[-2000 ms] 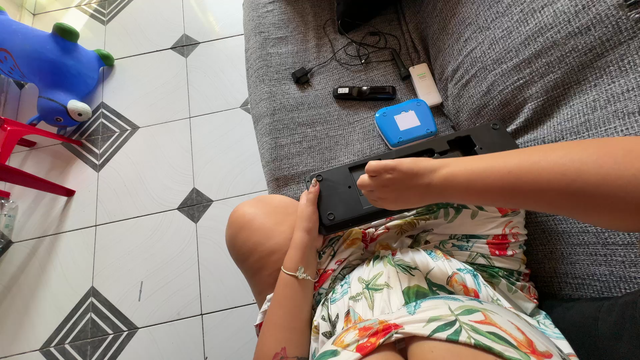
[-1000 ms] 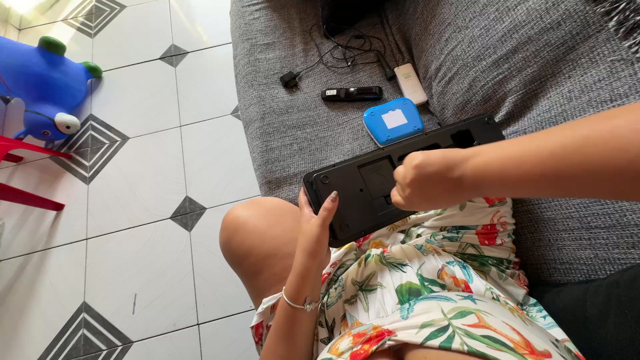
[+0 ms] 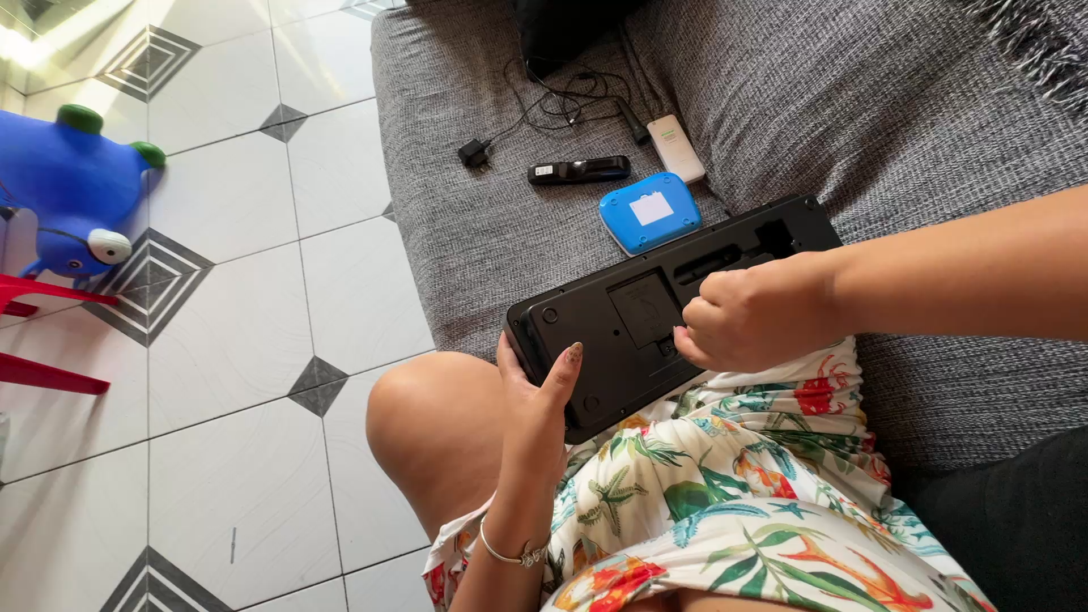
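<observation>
A long black plastic device (image 3: 586, 340) lies tilted across my lap, its underside up, showing round feet, a rectangular battery cover (image 3: 643, 308) and recesses. My left hand (image 3: 540, 382) grips its left end, thumb on the underside and fingers beneath the edge. Over the lower right corner of the cover is my right hand (image 3: 752, 314), its fingers curled at a small slot; whether they pinch a small tool cannot be seen. Just beyond the device's far edge sits a blue plastic device (image 3: 653, 212) with a white label.
On the grey woven sofa (image 3: 459, 221) are a black handheld device (image 3: 579, 170), a white rectangular device (image 3: 676, 148), tangled black cables (image 3: 569, 102) and a black plug adapter (image 3: 473, 153). At left, a blue inflatable toy (image 3: 68, 187) and red plastic furniture legs (image 3: 51, 372) stand on the tiled floor.
My right hand has moved from over the middle of the black device to beside the battery cover's corner, exposing more of the cover. My left hand keeps its hold on the left end.
</observation>
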